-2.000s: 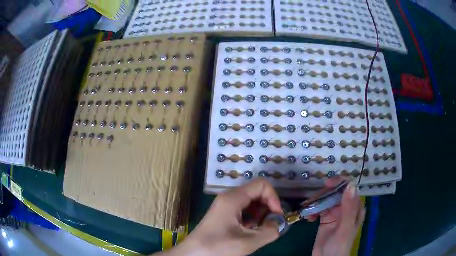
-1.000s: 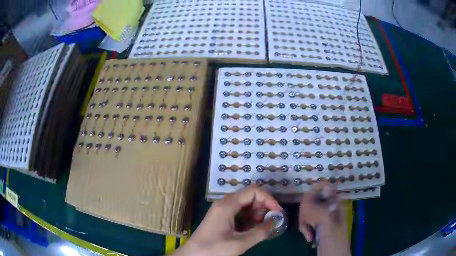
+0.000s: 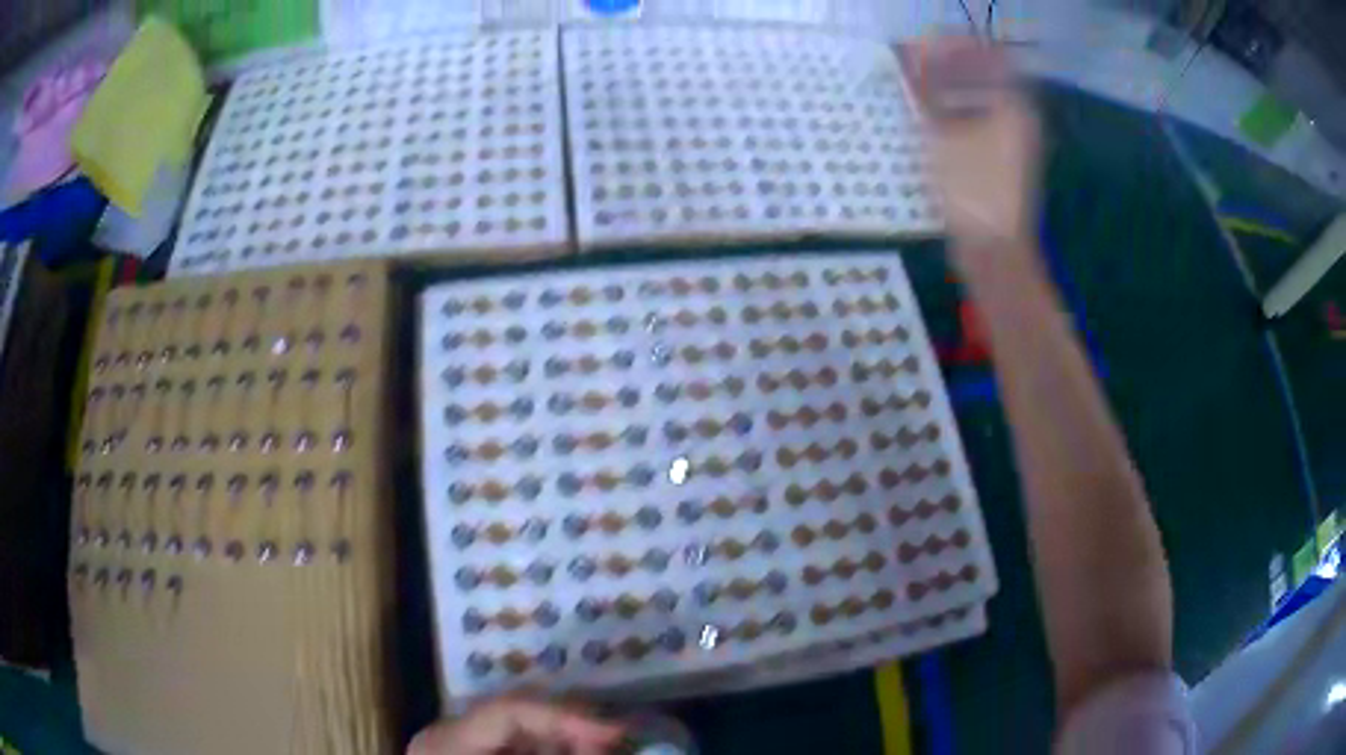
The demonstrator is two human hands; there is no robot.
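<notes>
My left hand [image 3: 517, 729] is cut off by the bottom edge; its fingers hold a round metal piece [image 3: 658, 738] that is partly out of the picture. My right hand [image 3: 960, 74] is reached far forward to the back right, past the right rear white board; it is blurred, and whether it holds anything cannot be told. The main white board [image 3: 635, 502] lies in the centre, with silver parts in its left and middle columns and tan cutouts at right. The wired hand tool cannot be made out.
A brown cardboard board [image 3: 192, 664] with rows of silver dots stands at left. Two white dotted boards [image 3: 384, 148] lie behind. Yellow and pink papers are far left. A red label [image 3: 967, 332] lies beside the right forearm. Blue and yellow tape marks the green mat.
My right hand has moved from beside the round piece, with the silver tool, to the far back right. The view has shifted, so the boards sit further left and my left hand nearer the bottom edge.
</notes>
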